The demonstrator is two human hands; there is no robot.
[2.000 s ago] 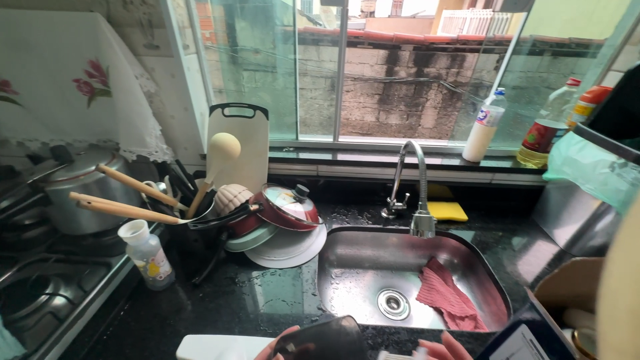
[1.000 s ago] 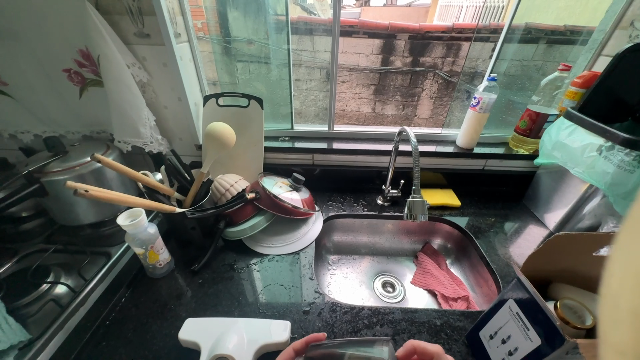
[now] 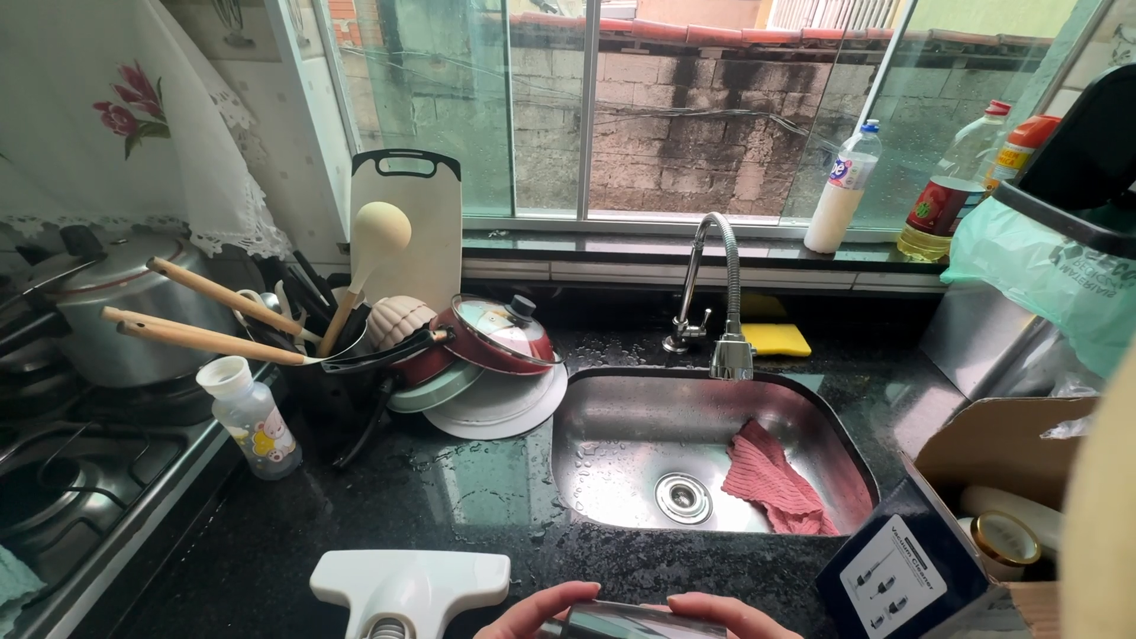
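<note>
At the bottom edge, my left hand (image 3: 538, 612) and my right hand (image 3: 729, 612) hold a dark, glossy, translucent plastic part (image 3: 643, 620) between them, one at each end. Its lower part is cut off by the frame. Just left of my left hand, a white T-shaped vacuum head (image 3: 435, 579) lies on the black stone counter, with a ribbed grey piece at its neck. To the right stands an open vacuum cleaner box (image 3: 905, 568) holding a white part with a gold-coloured ring (image 3: 1005, 540).
Behind my hands is a steel sink (image 3: 621, 444) with a red cloth (image 3: 777, 479) and a spring faucet (image 3: 732, 293). Stacked dishes and pans (image 3: 497, 399), a small bottle (image 3: 257, 426) and a gas stove (image 3: 80, 479) are at left. Bottles (image 3: 843, 195) line the sill.
The view has shifted, showing more of the white vacuum head and the box. Both hands now grip the dark part from its two ends; two seconds ago my right hand was farther from it.
</note>
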